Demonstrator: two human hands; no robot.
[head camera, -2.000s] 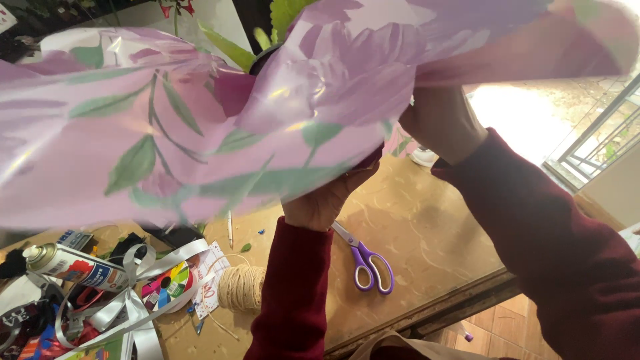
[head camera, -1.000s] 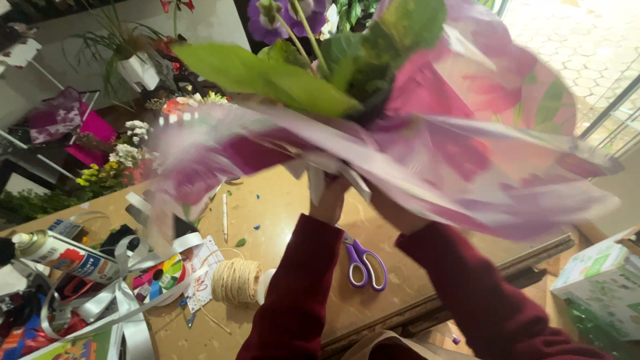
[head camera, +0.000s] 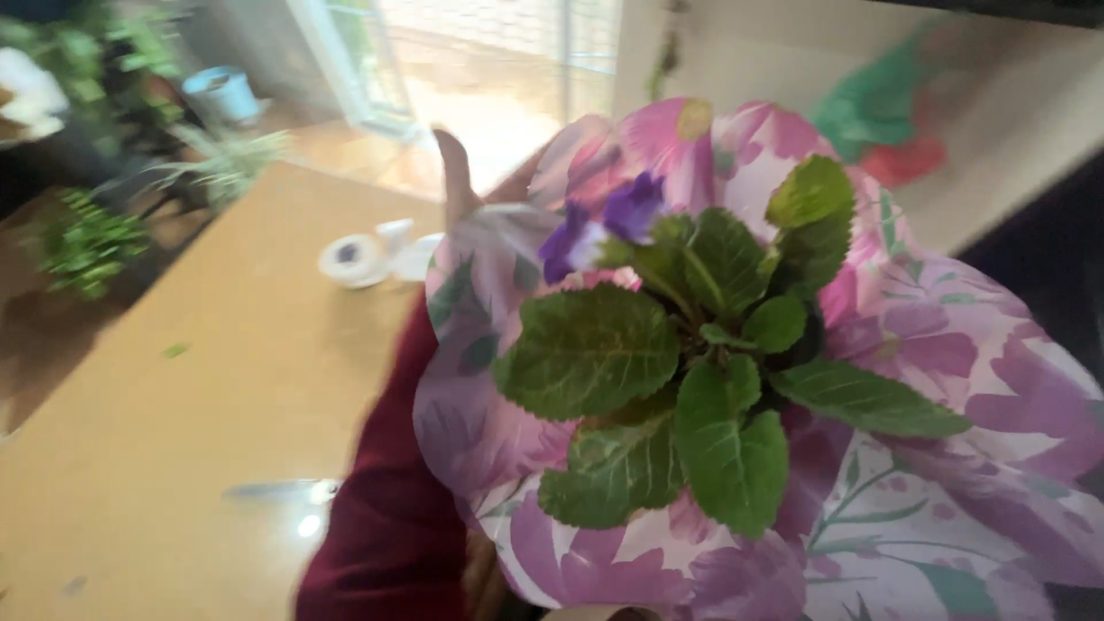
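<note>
A potted plant with toothed green leaves and purple flowers faces me inside a pink and purple floral wrapping sheet. My left hand shows behind the sheet's upper left edge, one finger raised; the rest of it is covered, so its grip cannot be made out. Its dark red sleeve runs down along the sheet's left side. My right hand cannot be made out; the sheet may hide it. A small brownish patch beside the sleeve at the bottom is unclear. The pot is mostly covered by leaves and wrapping.
On the wooden table lie a white roll, a blurred bladed tool partly behind the sleeve, and a bit of leaf. Potted plants and a light blue pot stand past its far left edge. Beyond is a bright doorway.
The wrapped plant, side-on before, now shows its leafy top to me. The wrapping no longer sweeps across the hands in a blur. The view has swung far toward the doorway.
</note>
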